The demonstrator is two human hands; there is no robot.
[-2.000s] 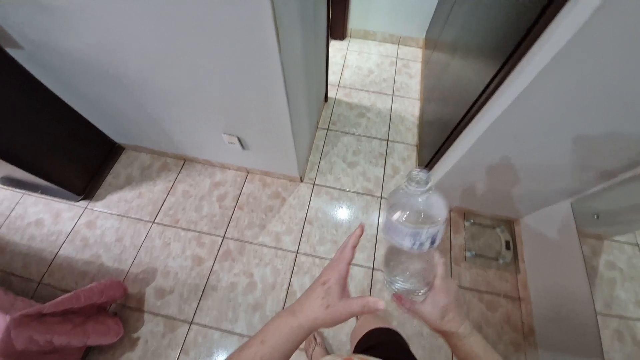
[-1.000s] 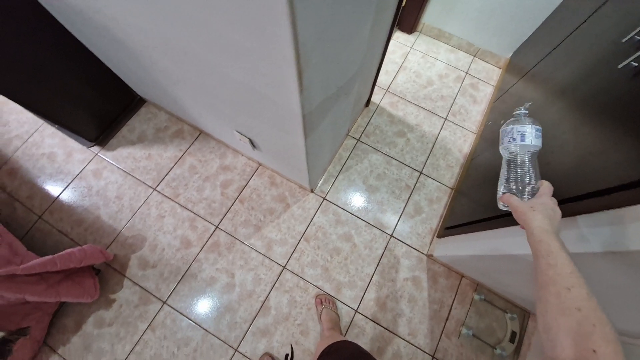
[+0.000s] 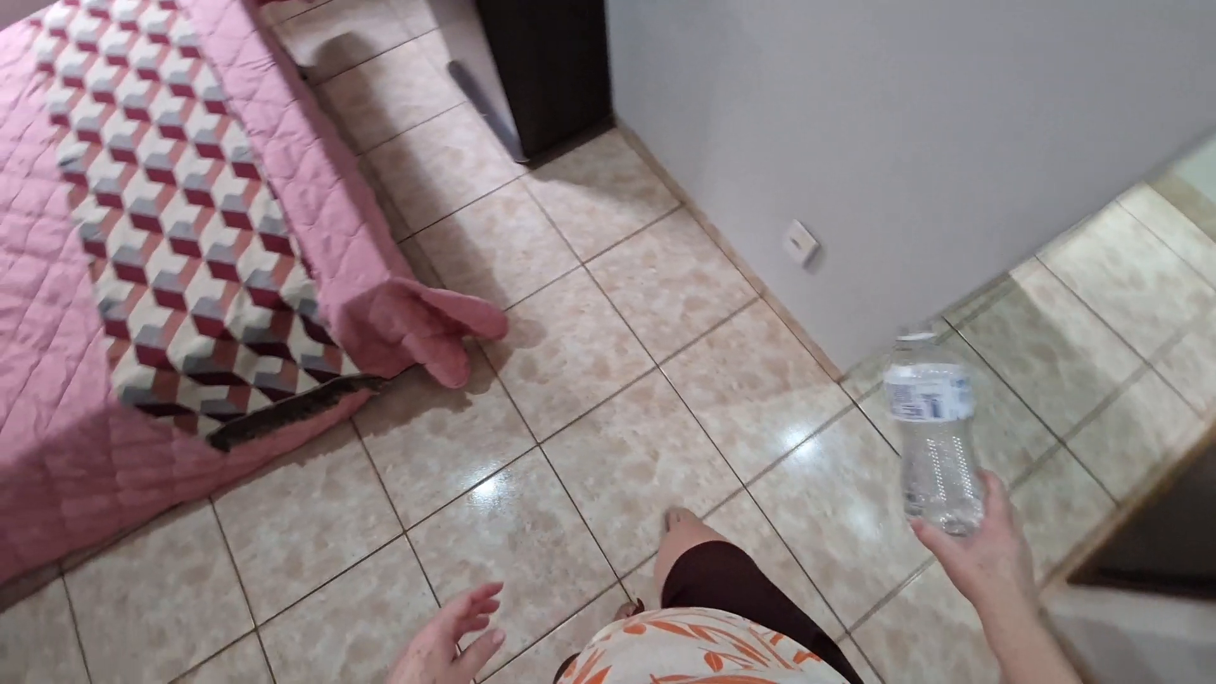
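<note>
My right hand [image 3: 988, 551] grips a clear plastic bottle [image 3: 936, 456] by its base, at the right of the view. The bottle is nearly upright, with a printed label around its upper part; whether it holds any liquid I cannot tell. Low in the view, left of my body, my left hand [image 3: 451, 636] hangs over the floor tiles, its fingers a little curled and apart, touching nothing.
A bed with a pink quilted cover [image 3: 380, 256] and a geometric-patterned cloth [image 3: 199, 228] fills the left. A dark piece of furniture [image 3: 560, 76] stands against the grey wall [image 3: 902, 142], which bears an outlet [image 3: 801, 243]. Tiled floor [image 3: 608, 418] runs between.
The view has swung left, bringing the bed in. My left hand, near the bottle two seconds ago and out of view one second ago, is now apart from it. The bottle stays in my right hand.
</note>
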